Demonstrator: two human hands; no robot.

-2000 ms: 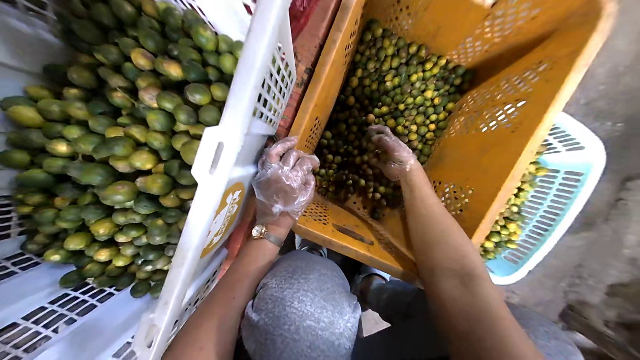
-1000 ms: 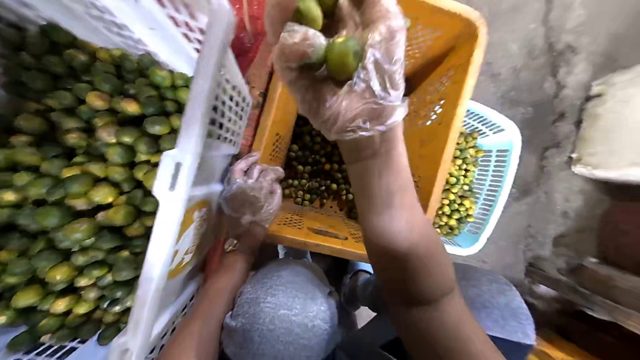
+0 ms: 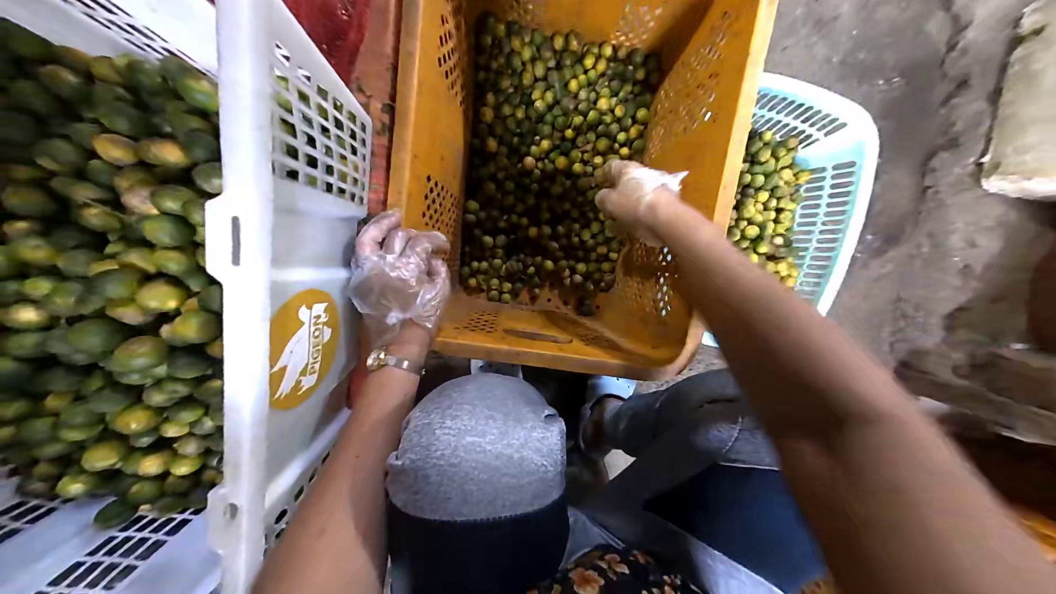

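My left hand, in a clear plastic glove with a watch at the wrist, rests between the white crate and the orange crate, its fingers loosely curled with no fruit visible in it. Inside the orange plastic crate, my gloved right hand is near the right wall, over small green and yellow citrus fruits. Its fingertips point down at the fruit; whether it holds any is hidden. Larger green citrus fruits fill the white plastic crate on the left.
A light blue plastic basket with small citrus fruits stands right of the orange crate. My knee is just below that crate. A pale block-like object lies on the concrete floor at the far right.
One second ago my right hand was raised near the view with green fruits in it; now it is down in the orange crate. My left hand stays between the crates.
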